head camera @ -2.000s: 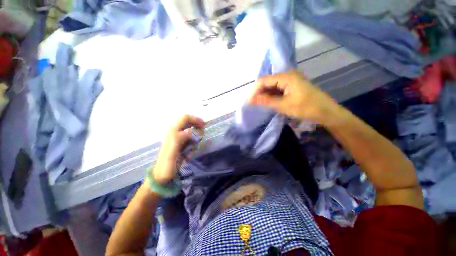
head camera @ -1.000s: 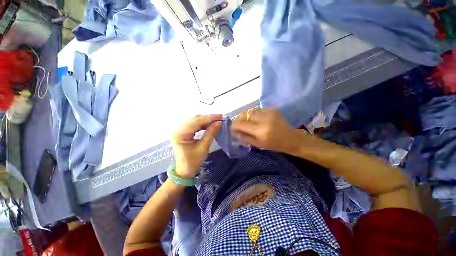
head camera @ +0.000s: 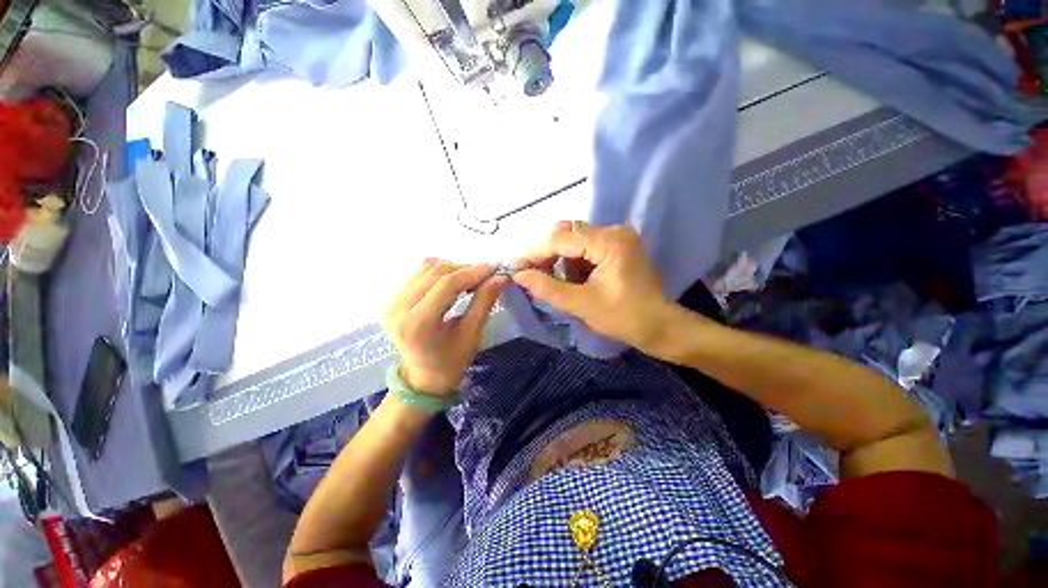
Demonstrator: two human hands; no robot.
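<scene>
My left hand (head camera: 439, 322), with a green bangle at the wrist, and my right hand (head camera: 603, 281) meet at the table's front edge. Their fingertips pinch a small piece of blue cloth (head camera: 523, 310) between them, and its lower part hangs toward the lap. The fingers hide most of its edge. A wide light blue sleeve panel (head camera: 667, 138) lies beside my right hand and hangs over the table edge. The sewing machine's needle area (head camera: 494, 75), with a dark ribbed knob, is behind the hands and holds no cloth.
Cut cuff strips (head camera: 201, 253) lie on the left of the white table (head camera: 333, 172). Blue pieces (head camera: 310, 40) lie at the upper left, and larger draped cloth (head camera: 896, 69) at the upper right. A phone (head camera: 100, 396) and red bag (head camera: 35, 149) are at far left. A printed ruler (head camera: 299, 377) runs along the front edge.
The hands were apart two seconds ago and are now together at the table edge, pinching the cloth. The sleeve panel has spread beside my right hand. Since one second ago, the fingertips have closed together.
</scene>
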